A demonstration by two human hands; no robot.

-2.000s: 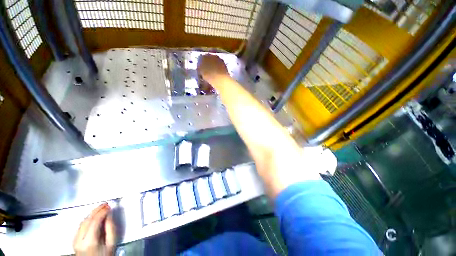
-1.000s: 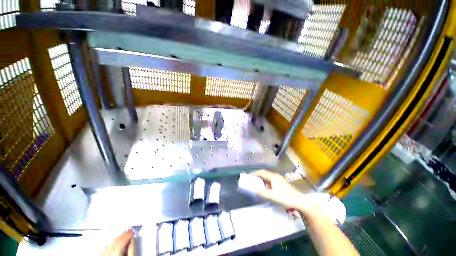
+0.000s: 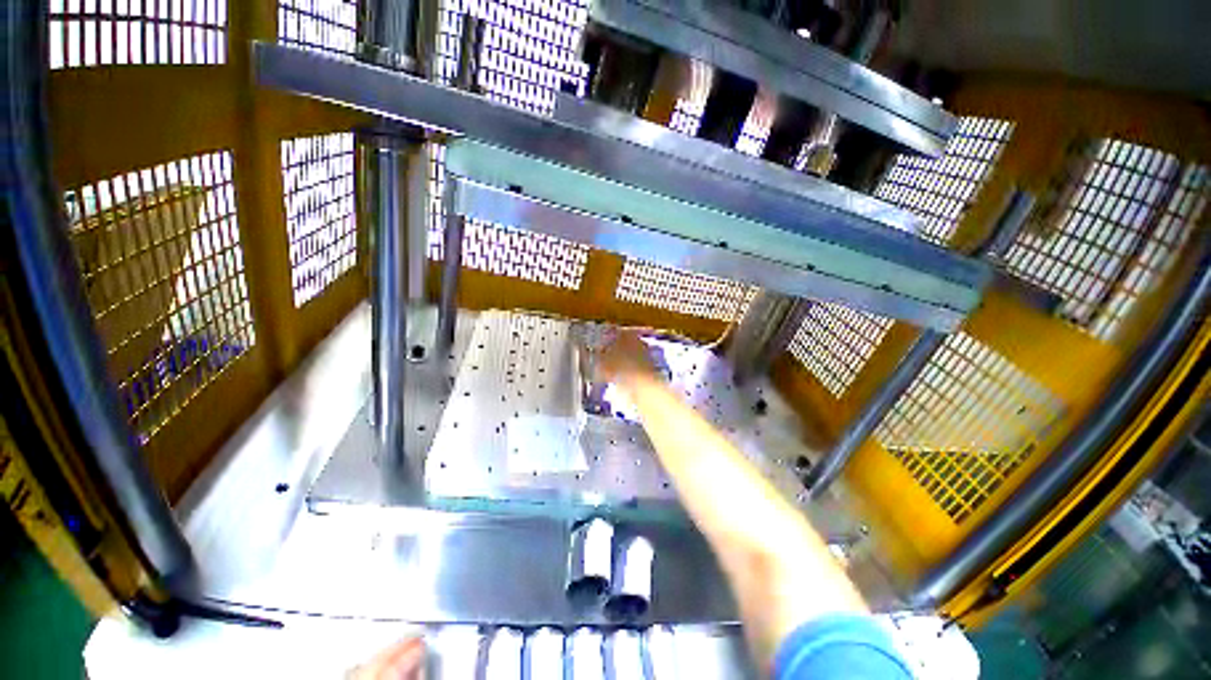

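My right hand [image 3: 622, 356] reaches over the fixture [image 3: 592, 388] at the centre of the perforated bed. It is blurred and covers part of the fixture, and I cannot tell whether it holds anything. My left hand [image 3: 391, 660] is at the front ledge, cut off by the bottom edge, left of the row of shells; its grip is unclear. Two curved silver-white shells stand side by side on the steel front plate, a left one [image 3: 592, 555] and a right one [image 3: 631, 579]. Several white shells with dark edges [image 3: 584, 654] lie in a row on the ledge.
The thick moving platen [image 3: 691, 166] hangs above the bed [image 3: 498, 385], with a pale green band below it. Upright guide posts [image 3: 389, 299] stand around the bed. Yellow mesh guards [image 3: 266, 253] enclose the back and sides. A black-and-yellow strip [image 3: 1102, 465] runs along the right opening.
My right hand has moved from the front plate, where it held a white shell, back to the fixture. My left hand stays by the ledge. The view has shifted, showing more of the platen.
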